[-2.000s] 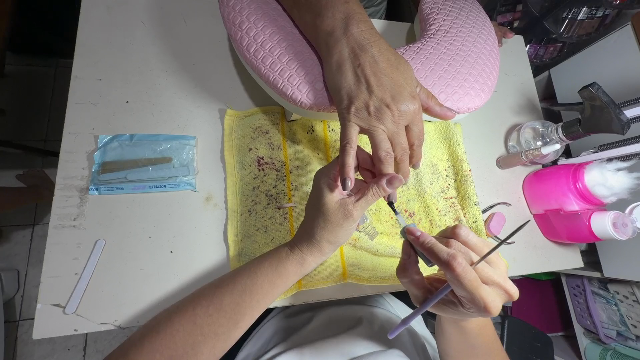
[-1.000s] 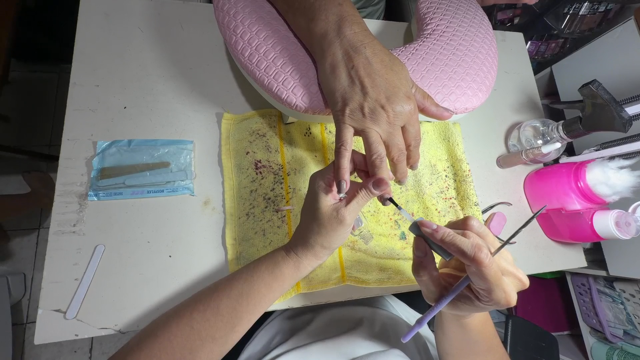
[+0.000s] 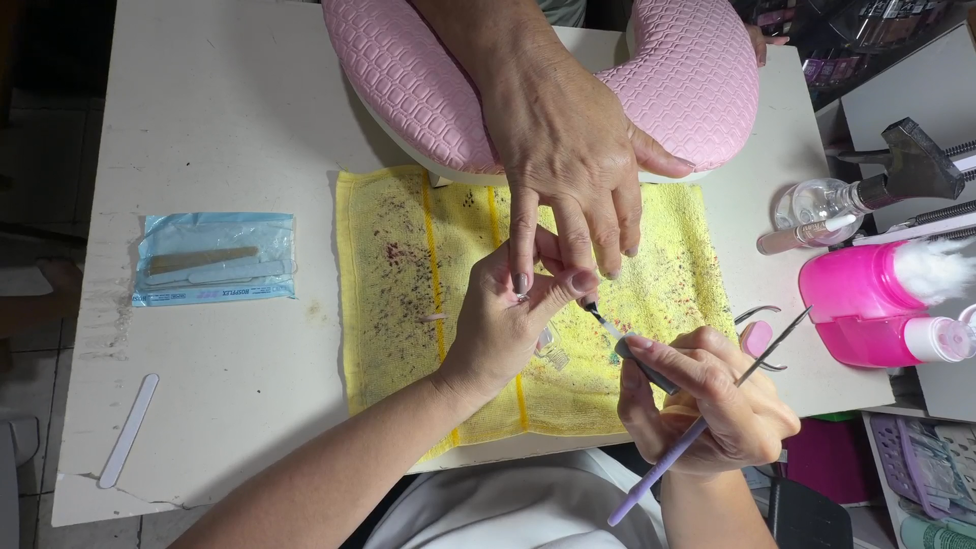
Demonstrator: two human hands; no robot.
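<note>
My left hand (image 3: 503,313) holds a finger of another person's hand (image 3: 568,152), which reaches down over a pink padded armrest (image 3: 686,84). Between the thumb and fingers of my right hand (image 3: 701,404) is a nail polish brush with a dark cap (image 3: 646,364); its dark tip is at the held finger's nail. That same hand also keeps a purple-handled tool with a metal tip (image 3: 671,461) across its fingers. A small clear glass bottle (image 3: 550,345) lies by my left hand, over a speckled yellow towel (image 3: 396,343).
On the white table (image 3: 229,381) at left are a blue-edged pouch (image 3: 216,293) with files and a nail file (image 3: 128,431). At right are cuticle nippers (image 3: 766,311), a pink block (image 3: 756,338), a pink container (image 3: 854,305) with cotton, a lip gloss-like tube (image 3: 789,238) and a clear spray bottle (image 3: 816,204).
Since two seconds ago my right hand has shifted slightly right with the brush and purple tool. My left hand still holds the other person's finger.
</note>
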